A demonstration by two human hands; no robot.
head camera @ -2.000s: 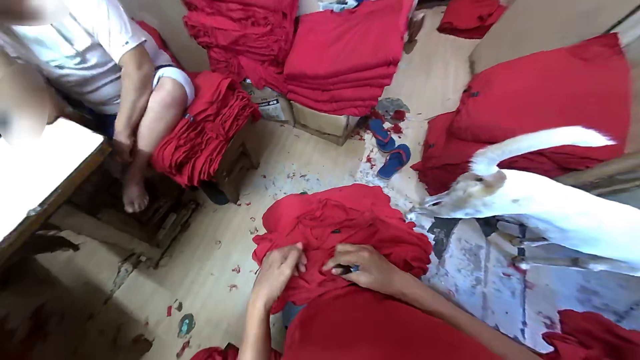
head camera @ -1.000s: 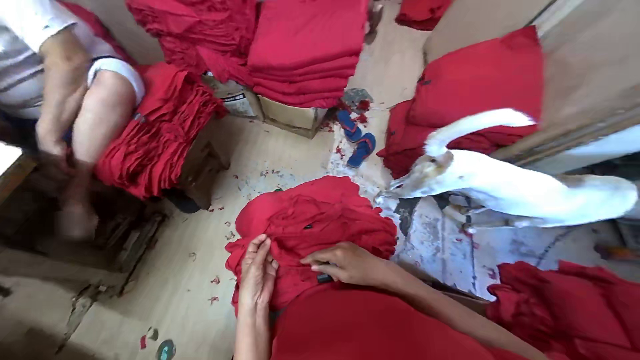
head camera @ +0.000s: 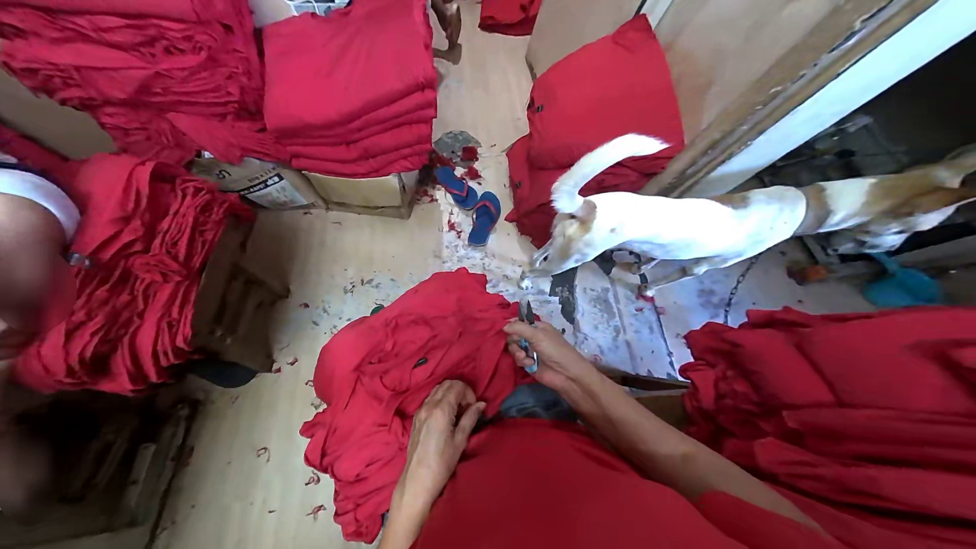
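Observation:
A crumpled heap of red cloth [head camera: 396, 358] lies in front of me, with a small dark tag on it. My left hand [head camera: 446, 415] rests on the heap's near edge, fingers bent over the fabric; whether it pinches any cloth is hidden. My right hand [head camera: 545, 351] is raised at the heap's right edge and grips small thread snips [head camera: 528, 352] with a light blue handle, the dark blades pointing away from me. More red cloth [head camera: 534, 488] covers my lap.
Stacks of red fabric stand at left [head camera: 145, 267], far left, on a cardboard box [head camera: 358, 192], and at right [head camera: 862, 396]. Blue flip-flops [head camera: 484, 217] lie on the scrap-strewn floor. A white and brown dog [head camera: 671, 225] noses near the heap. A person's leg [head camera: 30, 252] is at left.
My right hand has lifted off the middle of the heap to its right edge, and the snips now show plainly. The view has swung right, bringing more of the dog and right-hand stack into sight.

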